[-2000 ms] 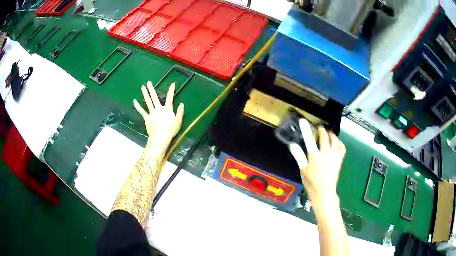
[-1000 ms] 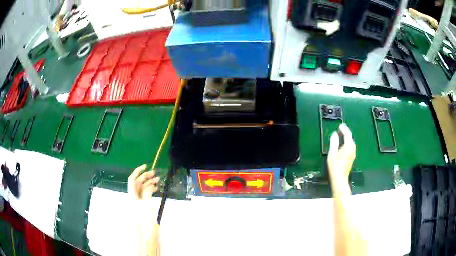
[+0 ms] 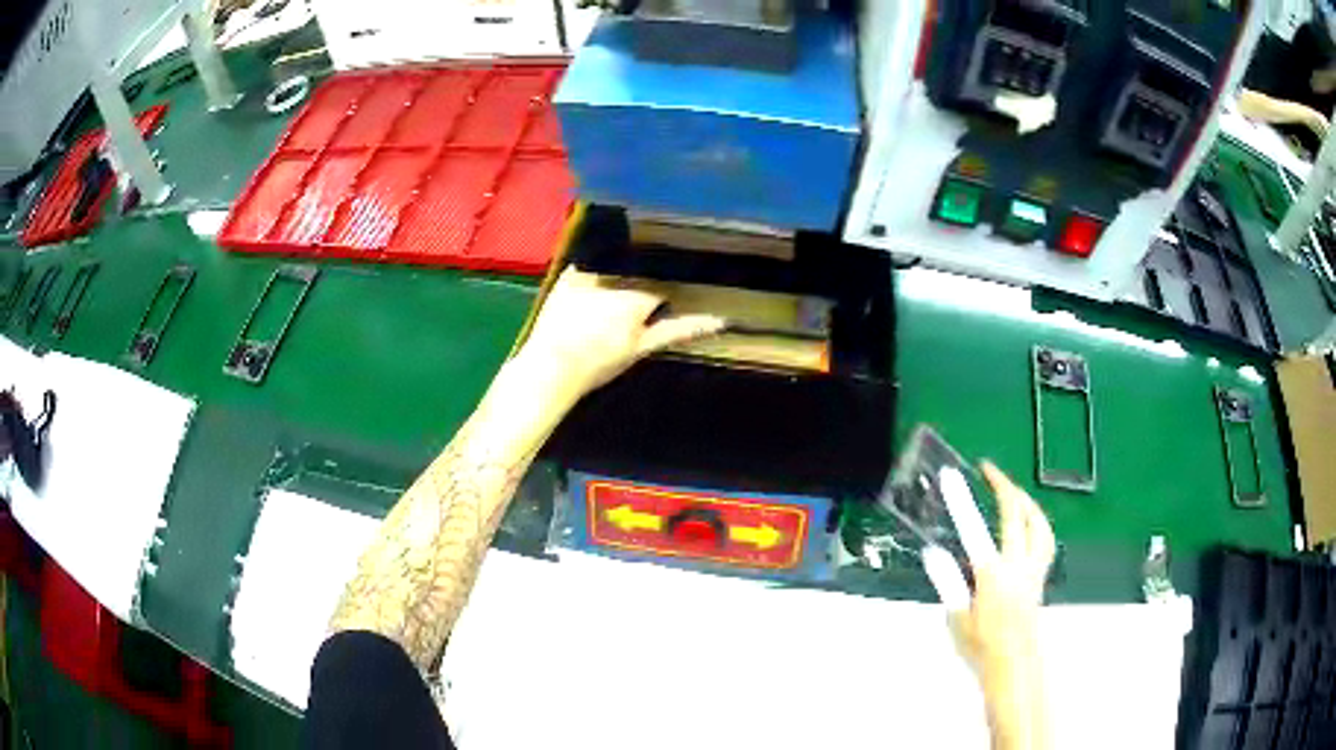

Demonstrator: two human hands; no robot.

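My left hand point(image 3: 589, 331) reaches into the black press bay point(image 3: 718, 425). Its fingers lie at the left part of the gold-tan press fixture point(image 3: 777, 352), where a thin dark edge shows; whether they grip it is hidden. My right hand point(image 3: 1004, 550), with white fingertips, holds a thin dark phone frame point(image 3: 920, 481), tilted, just right of the bay's front corner. The blue press head point(image 3: 703, 139) is above the back of the bay. The red-orange button panel point(image 3: 696, 528) is at the front.
Open phone frames lie on the green surface at left point(image 3: 271, 322) and right point(image 3: 1064, 418). A red tray point(image 3: 410, 169) is behind left. A control box point(image 3: 1011, 205) stands behind right. A black tray point(image 3: 1267, 652) is at front right, and a white mat point(image 3: 733, 645) runs along the front.
My left hand has moved from the bay's front left into the bay. My right hand now holds a frame beside the bay. The gold-tan fixture shows where a silvery block was visible. The view has shifted.
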